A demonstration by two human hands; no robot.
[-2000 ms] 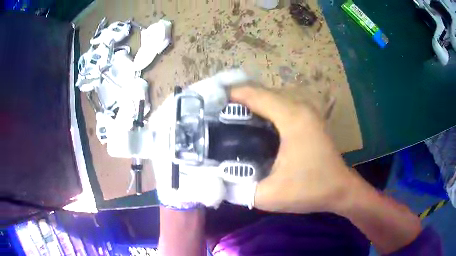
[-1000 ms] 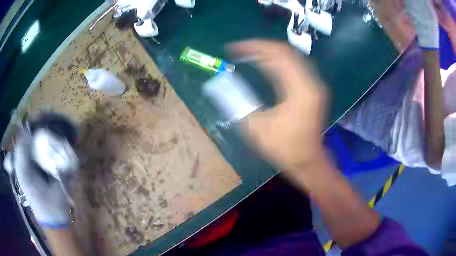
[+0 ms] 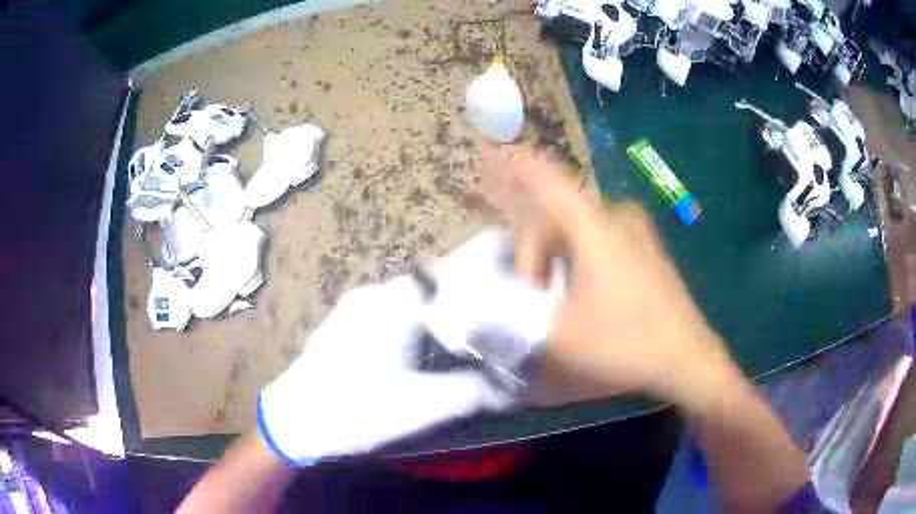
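Note:
My left hand [image 3: 367,361], in a white knitted glove with a blue cuff, is shut on a small white and dark scooter piece [image 3: 477,321] at the front edge of the board. The piece is blurred and partly covered by my fingers. My right hand [image 3: 613,291], bare with white sleeves on some fingers, is beside the piece on its right and blurred by motion. I cannot tell whether its fingers grip the piece. A squat white glue bottle [image 3: 495,105] with a yellow tip stands behind my hands.
Loose white body pieces [image 3: 206,221] lie in a pile on the left of the stained brown board [image 3: 352,110]. A green and blue tube [image 3: 663,181] lies right of the board. Part-assembled white units [image 3: 798,166] sit on the green surface. A dark panel [image 3: 50,231] is at left.
The view has swung back left. My right hand has come from over the green surface to beside my left hand. My left hand is now at the board's front with the piece.

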